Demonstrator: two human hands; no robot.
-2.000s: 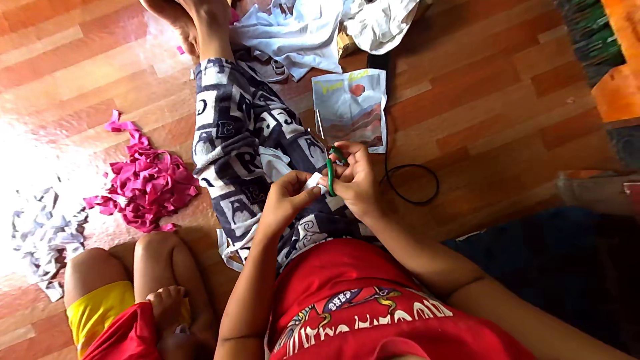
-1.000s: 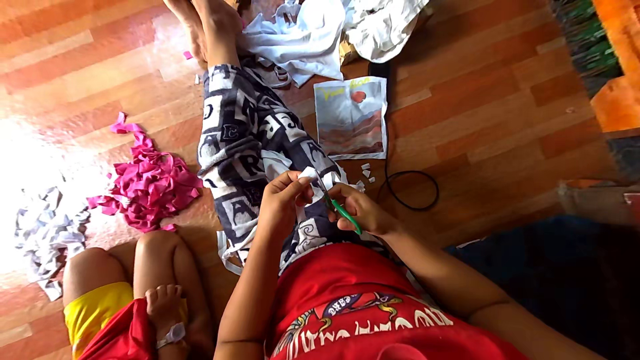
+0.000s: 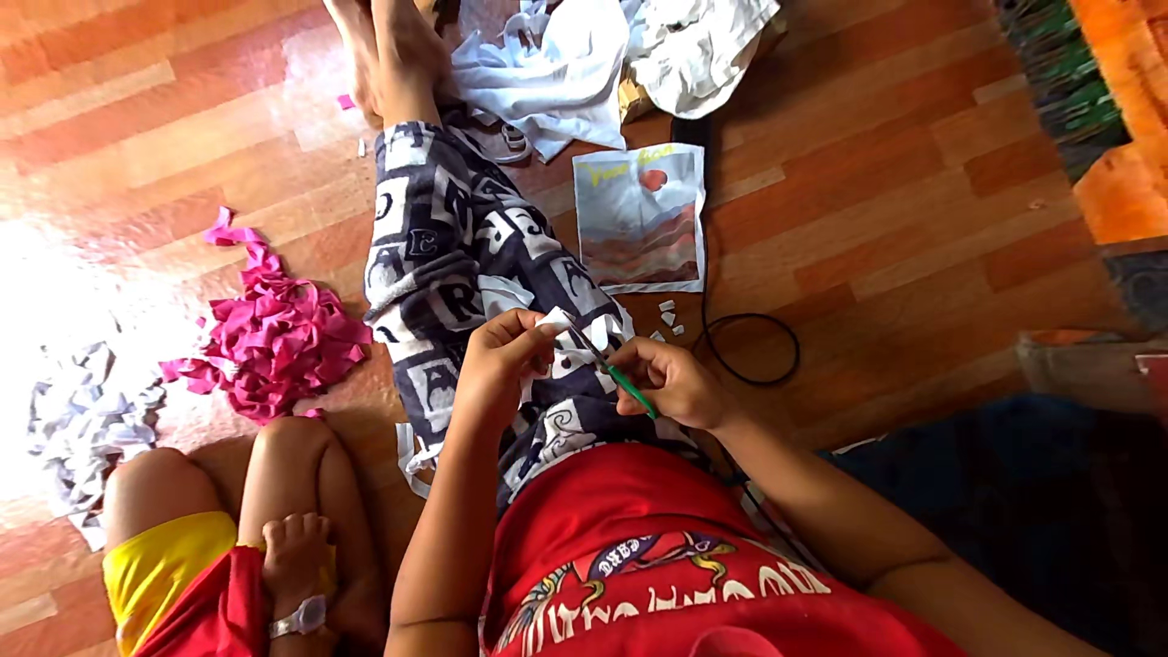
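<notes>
Between the fingertips of my left hand [image 3: 511, 351] is a small white scrap [image 3: 554, 319], cloth or paper. Green-handled scissors [image 3: 631, 388] are held in my right hand [image 3: 671, 379], their blades pointing up and left at the scrap. Whether the blades touch it is hard to tell. Both hands are above my lap, over patterned black-and-white trousers [image 3: 429, 274]. More white pieces [image 3: 500, 294] lie on the trousers, and a few small white bits [image 3: 668, 315] are on the floor just right of my leg.
A printed sheet [image 3: 641, 219] lies right of my legs, beside a looped black cable [image 3: 794, 347]. White cloths [image 3: 566, 73] are heaped near my feet. On the left are piles of pink strips [image 3: 274, 338] and white strips [image 3: 91, 420], with another person's bare knees [image 3: 292, 456] just below.
The scissors have turned in my right hand from roughly upright to slanting, blades toward the left hand. Small white bits beside the sheet show now and one second ago, not in the first frame.
</notes>
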